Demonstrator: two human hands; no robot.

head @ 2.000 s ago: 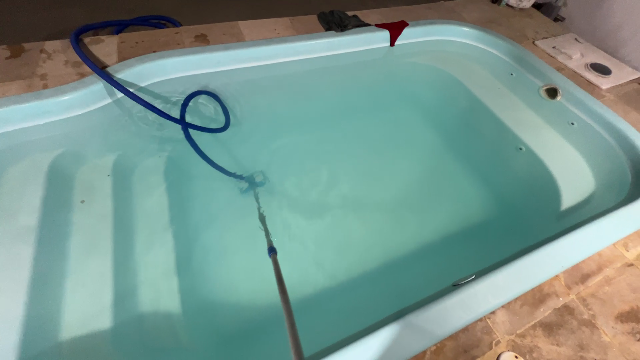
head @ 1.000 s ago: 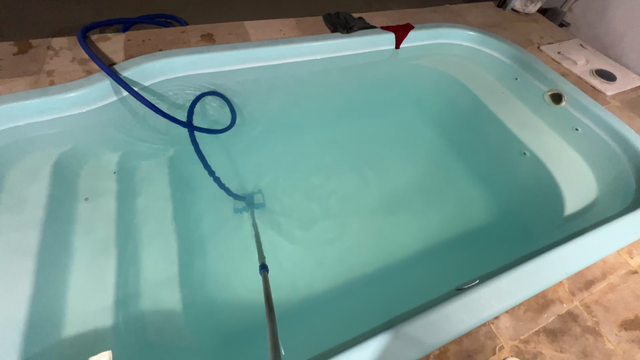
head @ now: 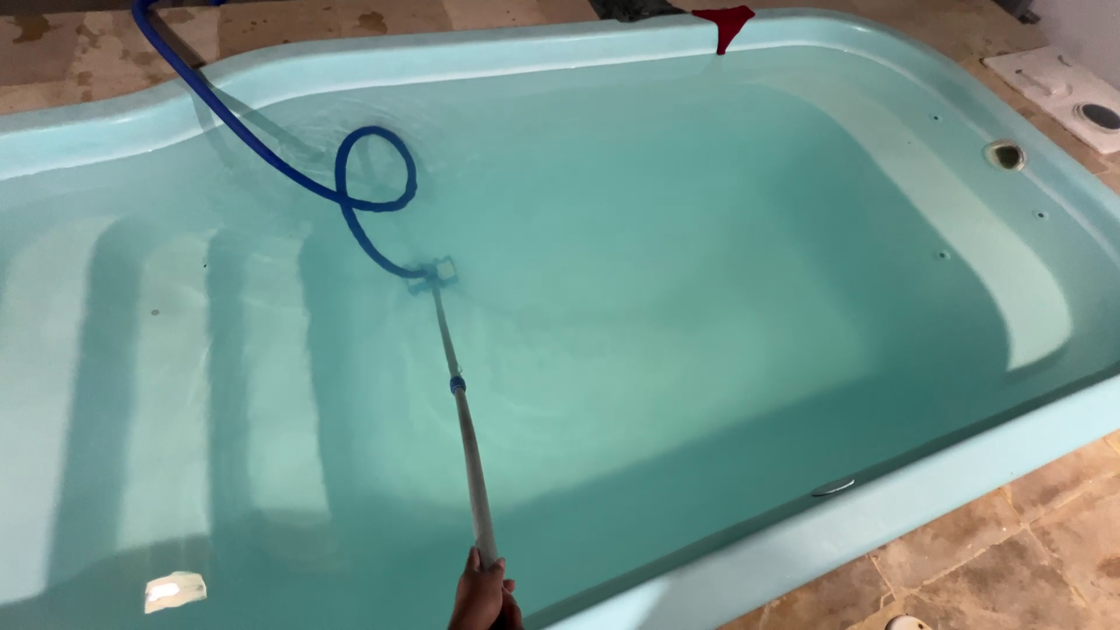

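Note:
My left hand (head: 479,595), at the bottom edge, is closed around a long pale telescopic pole (head: 473,472) with a blue collar. The pole slopes down into the pool water. At its far end, a pool vacuum head (head: 433,274) lies underwater near the steps, blurred by the water. A blue vacuum hose (head: 254,144) runs from that head, makes one loop at the water's surface and crosses the far rim. My right hand cannot be made out.
Pool steps (head: 171,394) lie at the left, and a curved bench (head: 962,210) at the right. A red cloth garment (head: 724,26) hangs over the far rim, beside a dark cloth (head: 634,9). A white skimmer lid (head: 1041,87) sits on the stone paving. The near rim (head: 840,560) slants across the lower right.
The vacuum head came a little nearer, then moved away toward the far side. My left hand on the pole has come into view. The view has tilted down slightly.

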